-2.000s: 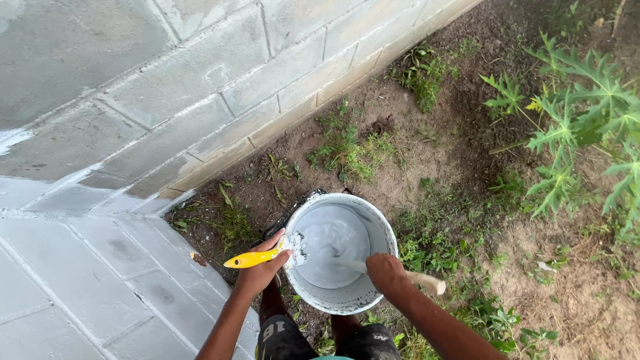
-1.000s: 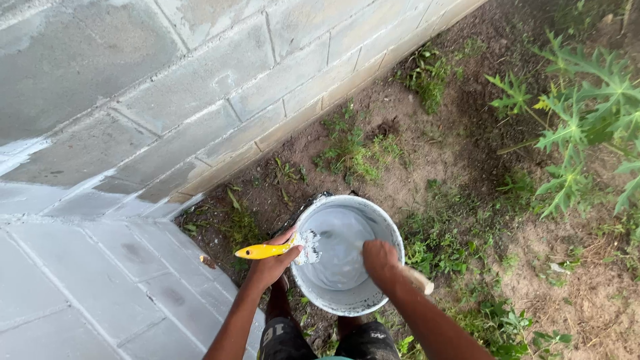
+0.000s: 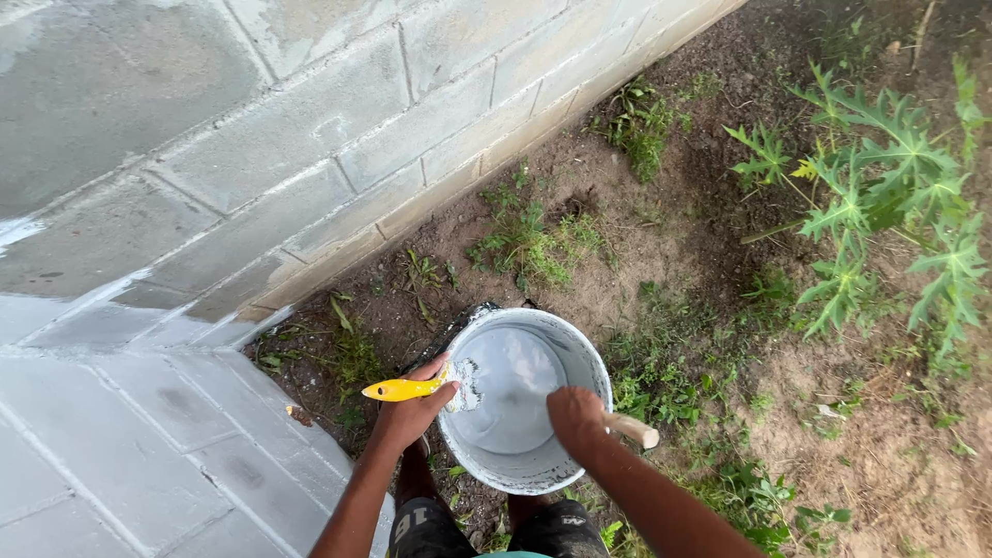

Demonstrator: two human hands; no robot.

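A round bucket (image 3: pixel 595 364) of pale grey paint (image 3: pixel 508 387) stands on the ground in front of my legs. At its left rim, my left hand (image 3: pixel 415 403) grips a paintbrush with a yellow handle (image 3: pixel 399 389); the paint-crusted bristles (image 3: pixel 466 385) point right, over the bucket's inside. My right hand (image 3: pixel 576 418) is closed around a wooden stick (image 3: pixel 634 429) above the right part of the bucket. The stick's thick end juts out past the rim to the lower right. Its other end is hidden by my hand.
A bare concrete block wall (image 3: pixel 294 139) runs diagonally above and left of the bucket. It meets a wall coated in light grey paint (image 3: pixel 116 449) at lower left. Weeds (image 3: pixel 535 244) grow on the dirt, and a leafy green plant (image 3: pixel 891 178) stands at the right.
My right hand has shifted about within the bucket's right side with the stick still in it. My left hand keeps hold of the brush at the left rim.
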